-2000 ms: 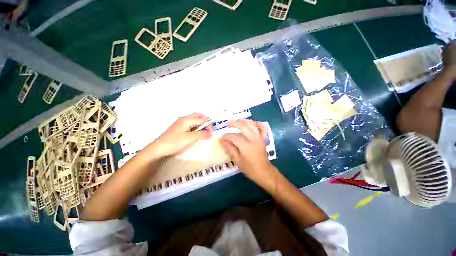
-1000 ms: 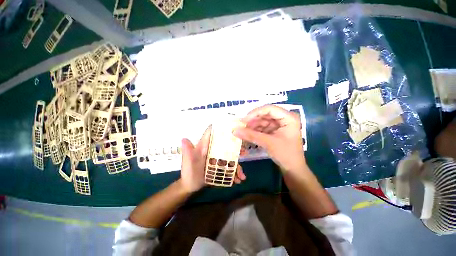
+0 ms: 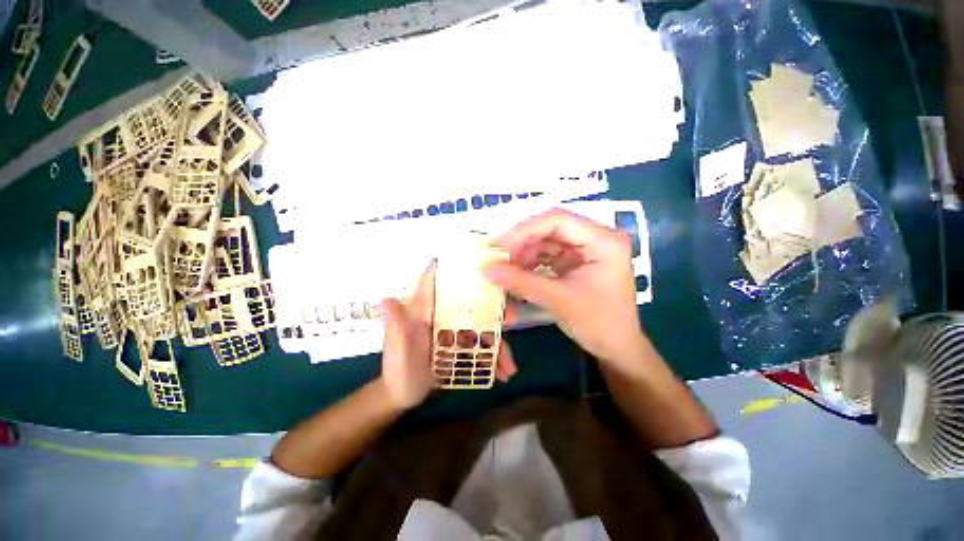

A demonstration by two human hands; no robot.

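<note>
My left hand [image 3: 407, 343] holds a beige phone front housing [image 3: 466, 359] upright in front of me, key holes towards me, with fingertips showing at its right edge. My right hand [image 3: 576, 275] has thumb and fingertips together at the housing's upper right edge, over the window end. Whether a thin film is pinched there is too washed out to tell. A white die-cut sheet [image 3: 349, 269] lies under and behind both hands, with dark holes at its right end. Stacked bright white sheets [image 3: 465, 116] lie behind it.
A pile of housings [image 3: 174, 232] lies at left. A clear plastic bag [image 3: 761, 322] at right carries cream pieces [image 3: 782, 211] and a small white card [image 3: 723, 168]. A desk fan [image 3: 930, 396] stands at lower right. A metal rail [image 3: 359, 42] runs behind the sheets.
Over the last second the housing and both hands have stayed nearly in place, with my right fingertips still at its upper edge. Two seconds ago both hands were over the sheet and held no housing.
</note>
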